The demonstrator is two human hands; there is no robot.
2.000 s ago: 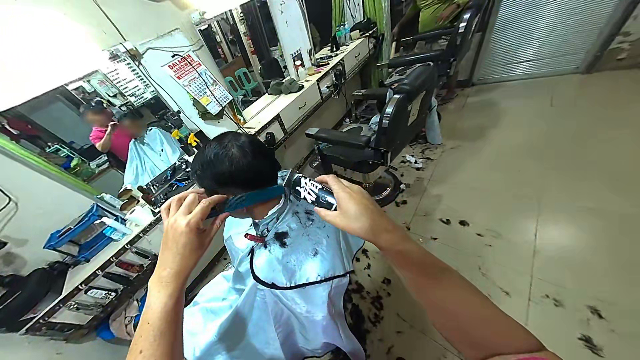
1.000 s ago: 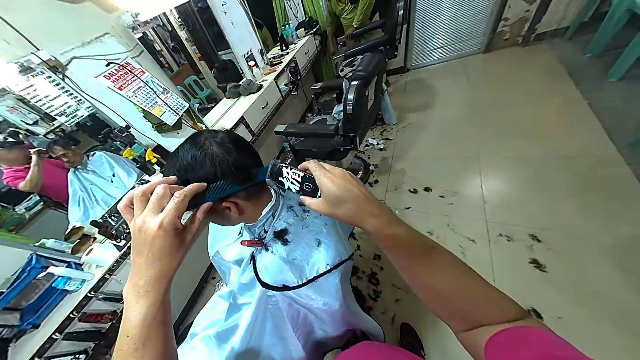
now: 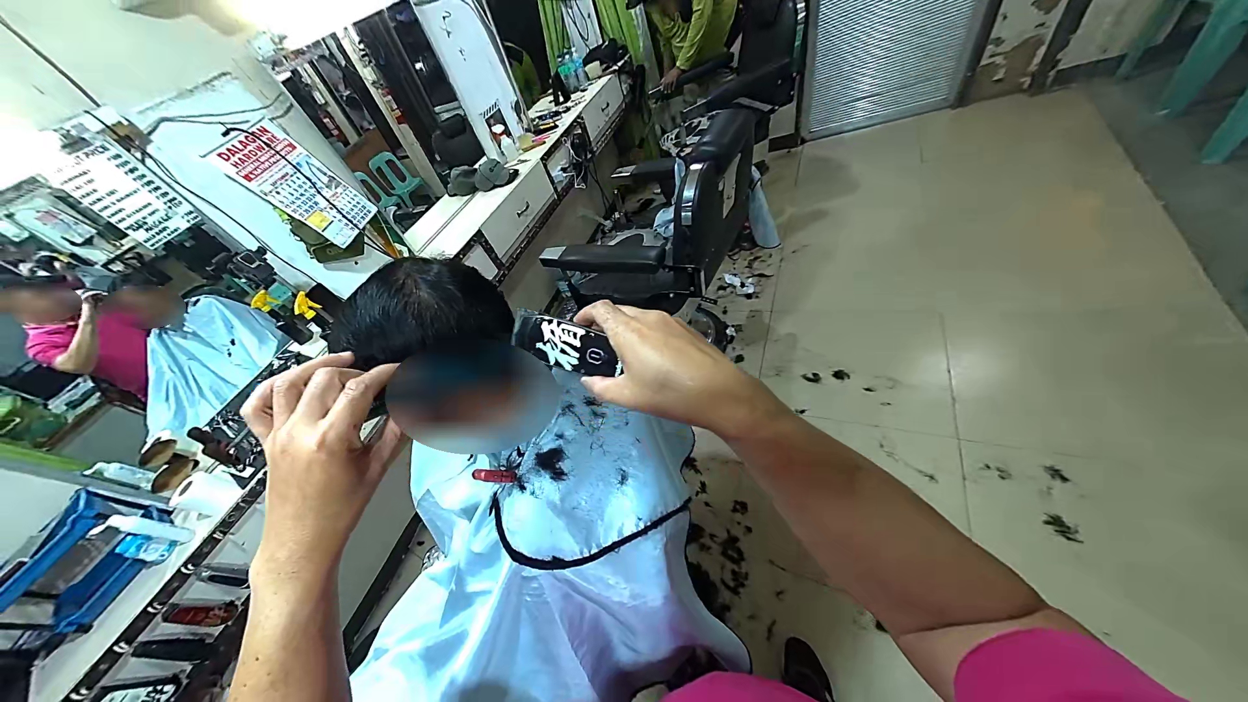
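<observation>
My right hand is closed around a black hair clipper with white characters, held beside the dark-haired head of a seated person. On the head's other side is my left hand, fingers bent around a dark comb, most of which is hidden by the fingers and a blurred patch. A light blue barber cape covers the person's body. Cut hair and a red clip lie on the cape, above a curved black cord or trim.
Ahead stand black barber chairs beside a white drawer counter. A co-worker in a green top is at the far chair. At left are a mirror, blue rack and shelf. Hair clumps are scattered on the tiled floor.
Both hands have stayed at the person's head with the clipper and comb. The blue comb showed between them earlier; now a blur covers that area. The view has swung somewhat.
</observation>
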